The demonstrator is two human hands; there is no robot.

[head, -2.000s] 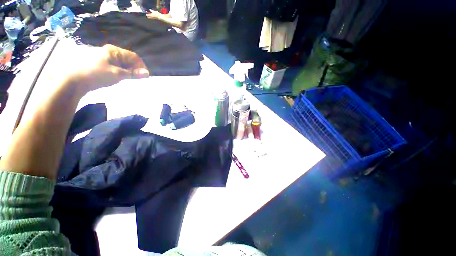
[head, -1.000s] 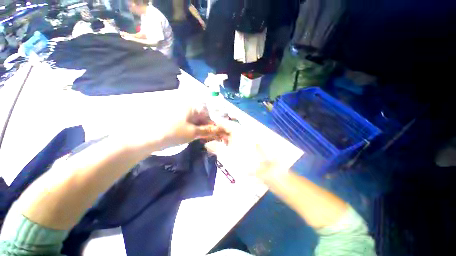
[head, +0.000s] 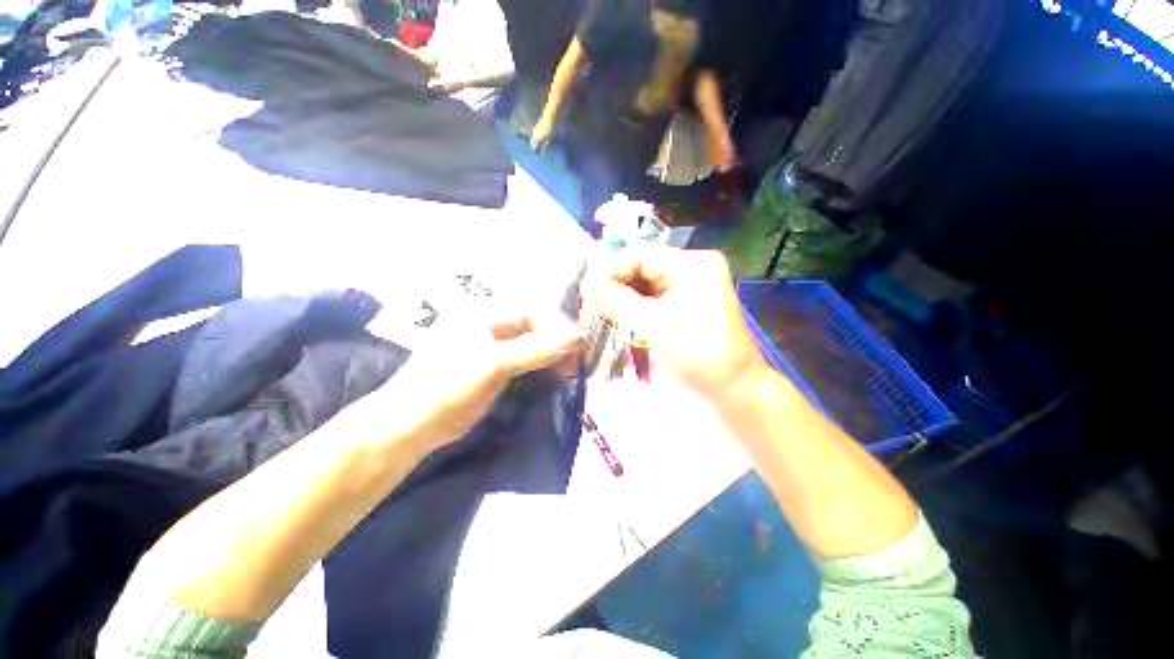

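My left hand (head: 509, 354) has its fingertips pinched together low over the right part of the dark coat (head: 277, 386). My right hand (head: 676, 309) is just to its right, fingers curled with thumb and forefinger together. The hands nearly touch. Any needle or thread between them is too small and overexposed to see. The coat lies crumpled on the white table, its shiny quilted lining (head: 232, 444) showing at left. A slim dark pink tool (head: 601, 445) lies right of the coat.
A spray bottle (head: 623, 227) stands behind my right hand, with other containers mostly hidden. Another dark garment (head: 367, 116) lies farther along the table (head: 515, 554). A blue crate (head: 888, 373) is on the floor at right. People are beyond the table.
My right hand, out of view at first, has come in and moved up beside my left hand. My left hand has come down from the upper left. A person now stands beyond the table.
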